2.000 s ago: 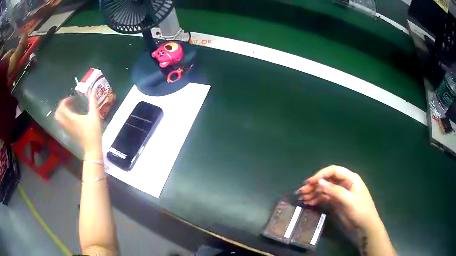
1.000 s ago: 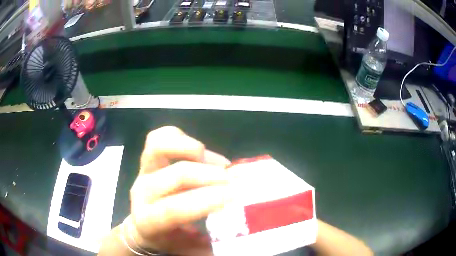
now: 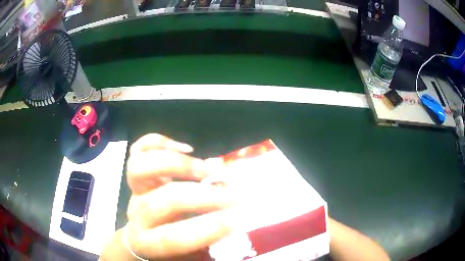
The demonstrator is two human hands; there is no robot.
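A red and white carton is close to the camera, right of centre, and its bright face is washed out. My left hand is at its left side, fingers bent and gripping the carton there; the fingertips are overexposed. My right forearm comes in from the lower right behind the carton. The carton hides my right hand, so its grip does not show.
At left, a dark smartphone lies on white paper, near a black fan and a red figure. At right are a water bottle, a small dark block and a blue mouse.
The carton, which stood on the bench at left, is now up close in front of me. The view has swung right, and the two dark flat pieces near my right hand no longer show.
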